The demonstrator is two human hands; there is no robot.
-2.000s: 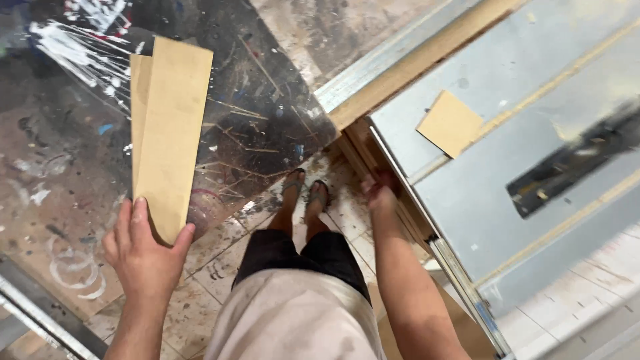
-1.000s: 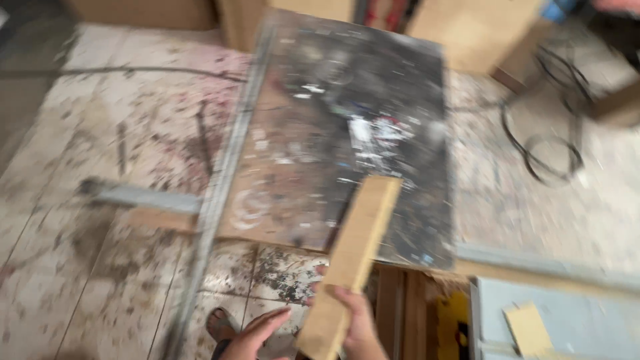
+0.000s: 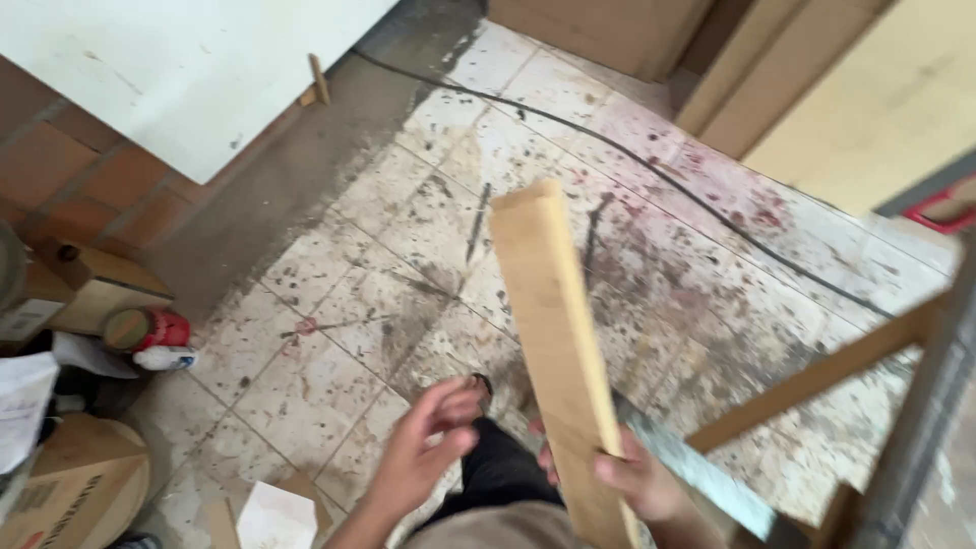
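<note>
My right hand [image 3: 629, 469] grips the lower part of two long, narrow wooden boards [image 3: 553, 335], which look stacked face to face and point away from my body. Its thumb lies along their right edge, and its fingers show on the left side. To the left, my left hand [image 3: 438, 435] is raised with fingers apart and slightly curled, touching nothing. The boards' near end runs out at the bottom of the view.
A black cable [image 3: 610, 141] crosses the stained tile floor. A metal bar [image 3: 915, 412] and wooden brace [image 3: 816, 374] stand at right. A white panel [image 3: 191, 61] juts in at upper left; cardboard boxes [image 3: 114, 293] and a red can [image 3: 168, 328] lie below it.
The boards lay under my left hand on the paint-stained tabletop two seconds ago; now my right hand holds them over the floor and my left is off them. The view has swung far to the left.
</note>
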